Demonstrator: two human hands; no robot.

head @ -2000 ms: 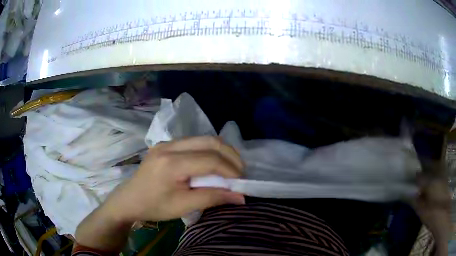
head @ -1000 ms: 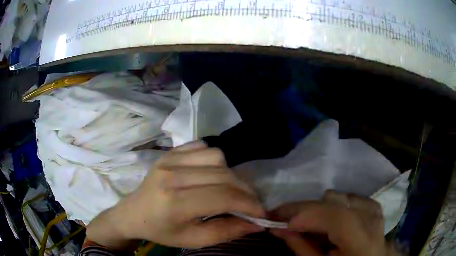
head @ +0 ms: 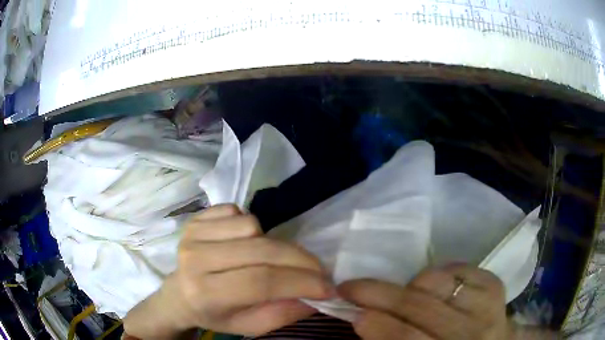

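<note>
A white fabric piece [head: 391,232] is held over my lap, below the table's front edge. My left hand [head: 245,272] grips it, and one end sticks up above my left knuckles. My right hand [head: 431,302], with a ring on one finger, pinches its edge close beside my left fingertips. A narrow folded strip shows between the two hands. The rest of the piece spreads out beyond my right hand. The fingertips partly hide the pinched edge.
The white table [head: 305,43] with printed ruler marks runs across the top. A heap of white cloth [head: 113,199] lies at the left by a yellow frame bar [head: 66,139]. A patterned surface [head: 590,299] shows at the far right edge.
My right hand has come in from the far right to meet my left. The strip, stretched out two seconds ago, is now pinched short between the hands, and the fabric is spread beyond them.
</note>
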